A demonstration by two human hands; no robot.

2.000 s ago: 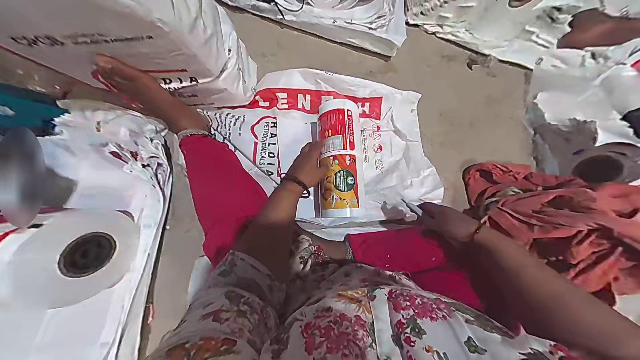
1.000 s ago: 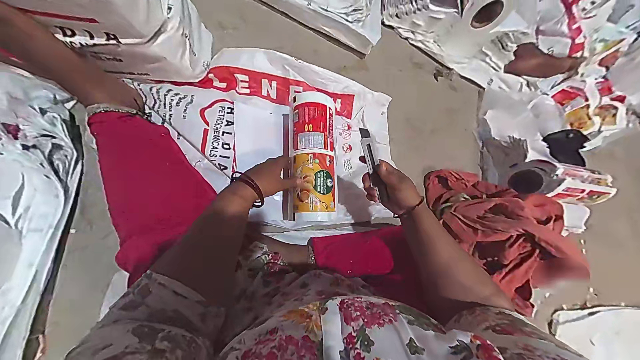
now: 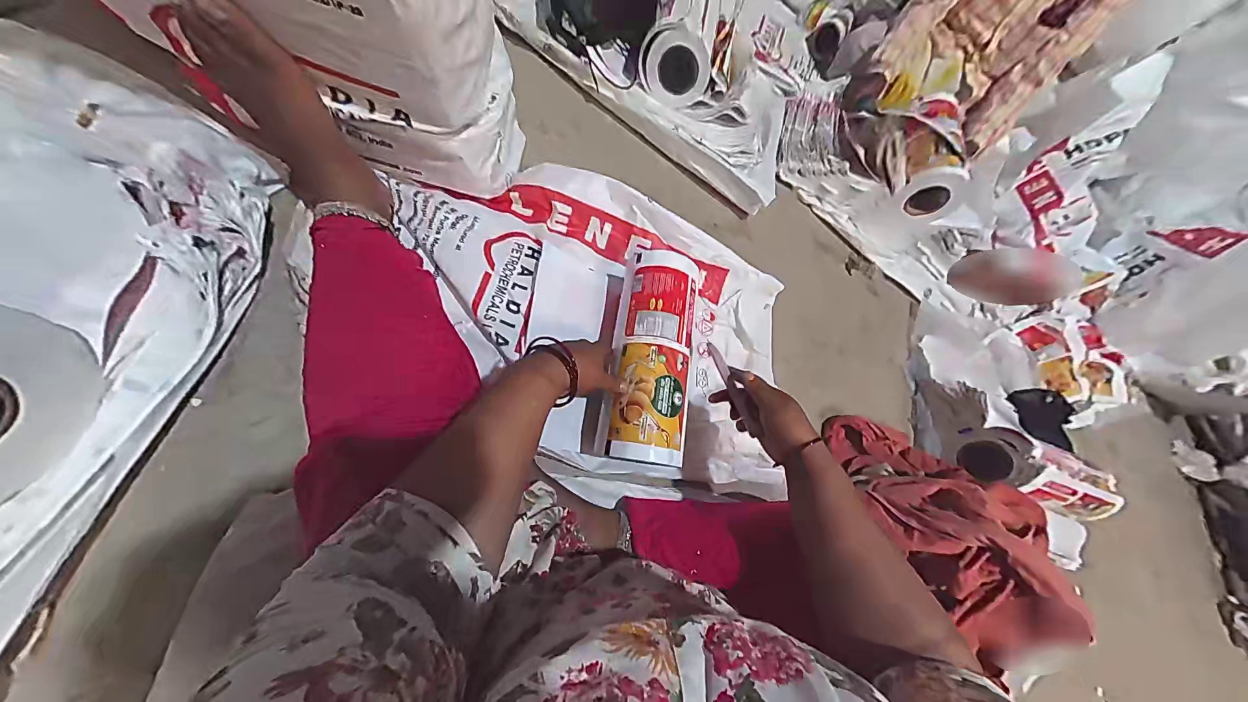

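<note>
A roll of printed packaging film, red above and yellow below with white ends, lies on a spread white plastic sack between my legs. My left hand rests against the roll's left side, fingers partly hidden by shadow, without gripping it all round. To the right of the roll, my right hand holds a slim utility knife, its front end pointing up and left, apart from the roll. Its blade is too blurred to make out.
A crumpled rust-red cloth lies right of my right arm, beside another film roll. Full white sacks stand at the upper left. More rolls and piled sheets lie across the floor at the upper right. A large white roll is at the left edge.
Two seconds ago my left hand lay on top of the roll; now it is at its left side. My right hand, lower right then, has come up close to the roll with the knife.
</note>
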